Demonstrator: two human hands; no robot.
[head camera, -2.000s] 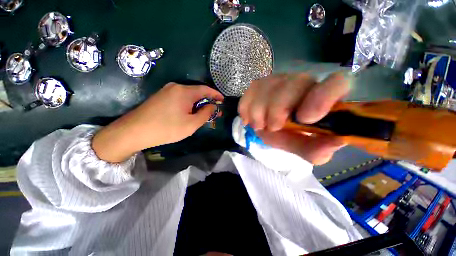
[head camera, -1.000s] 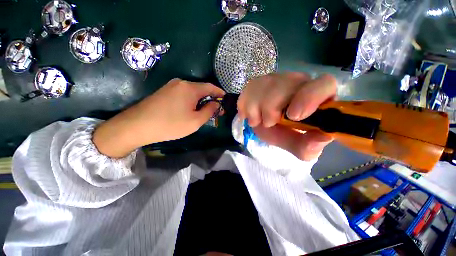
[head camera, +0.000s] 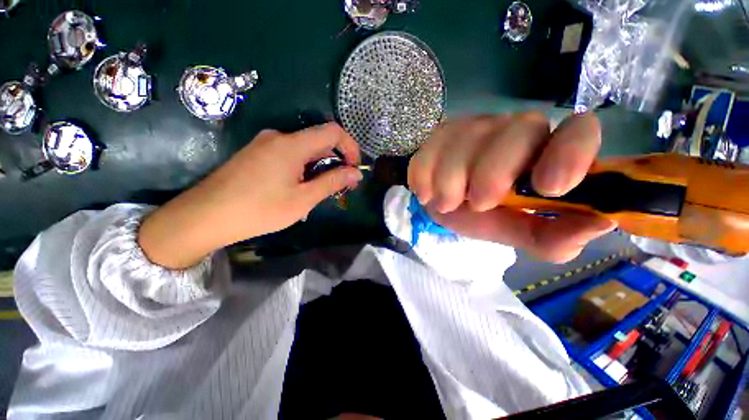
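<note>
My left hand (head camera: 263, 176) pinches a small round housing (head camera: 324, 166) between thumb and fingers, near the middle of the view; the fingers hide much of it. My right hand (head camera: 501, 176) is wrapped around the orange and black electric screwdriver (head camera: 649, 197), held roughly level. The driver's black nose points left at the housing, with the thin bit (head camera: 365, 167) showing by my left fingertips. Whether the bit touches the housing or a screw is too small to tell. The round perforated screw tray (head camera: 390, 94) lies just beyond my hands.
Several chrome housings, one here (head camera: 209, 92), lie on the dark green mat at the left, with one more (head camera: 517, 22) at the upper right. A crumpled clear bag (head camera: 620, 57) and a dark box (head camera: 567, 41) are at the right. Blue racks (head camera: 641, 299) stand lower right.
My right hand and the screwdriver have shifted right, away from the housing, and the thin bit now shows between them. My left hand still holds the housing. The view has shifted slightly.
</note>
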